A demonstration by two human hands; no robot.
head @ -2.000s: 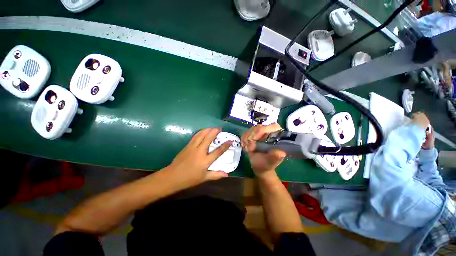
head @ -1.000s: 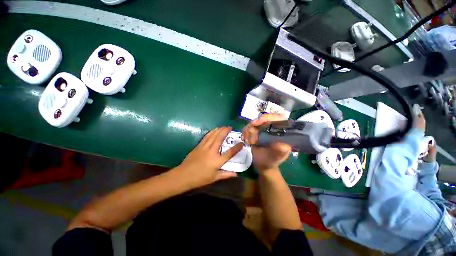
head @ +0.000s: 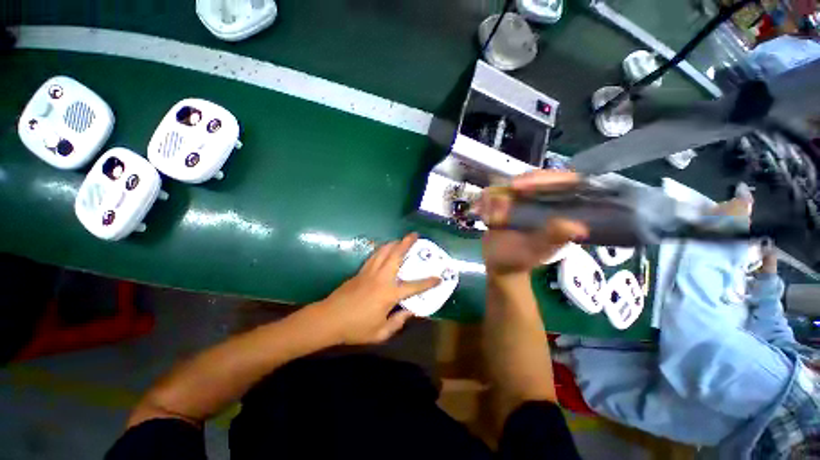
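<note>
My left hand (head: 373, 292) lies on a small white plastic housing (head: 423, 300) at the bench's front edge, its fingers spread over the left side and top. My right hand (head: 524, 229) grips a grey electric screwdriver (head: 584, 216), blurred, to the right of the housing and apart from it. The driver's front end is at the front ledge of the silver-white screw feeder (head: 505, 144); its bit tip cannot be made out.
Three white face-side units (head: 193, 140) lie at the left, several more (head: 581, 279) at the right. More units (head: 237, 16) lie beyond the white strip (head: 270, 77). A person in a light blue sleeve (head: 710, 305) sits at the right beside a white sheet (head: 667, 260).
My right hand and the screwdriver have moved right and away from the housing to the feeder's front. The housing looks turned a little under my left hand. Units beyond the strip have shifted.
</note>
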